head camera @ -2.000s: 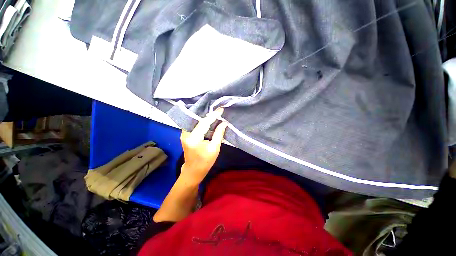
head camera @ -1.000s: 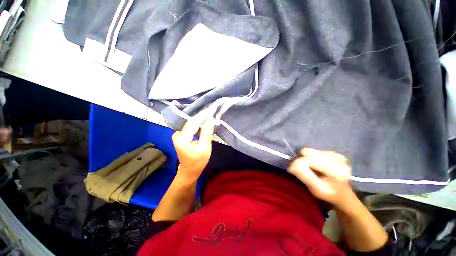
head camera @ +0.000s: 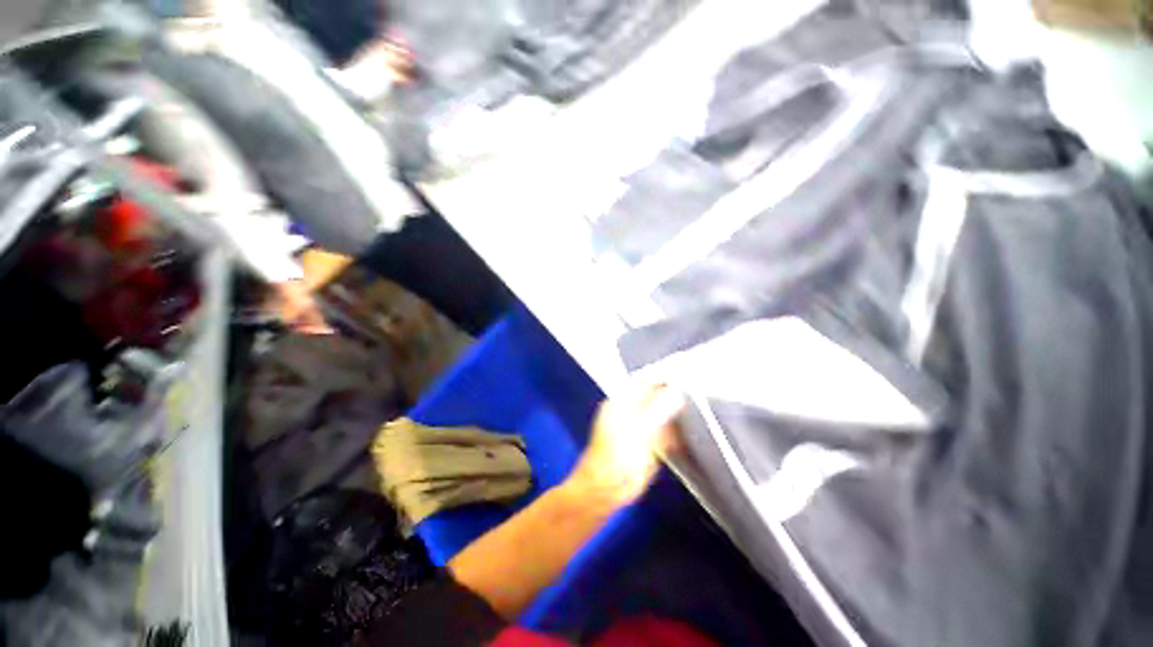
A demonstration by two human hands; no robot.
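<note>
The picture is motion-blurred. A dark-grey garment with white trim lies over the right side of the table, a broad white panel showing in its opening. A thin white piping line runs along its lower edge. My left hand is at the table's edge, its fingertips closed on the garment's lower corner; the exact grip is blurred. My right hand is not in view.
The white table runs diagonally. Below its edge are a blue bin and a tan folded cloth bundle. Another person's hand and more grey-and-white cloth show at the upper left.
The view has swung to the left and tilted, so the garment and bin appear farther right. My right hand, on the hem a second ago, is out of the picture. My left hand remains at the garment's edge.
</note>
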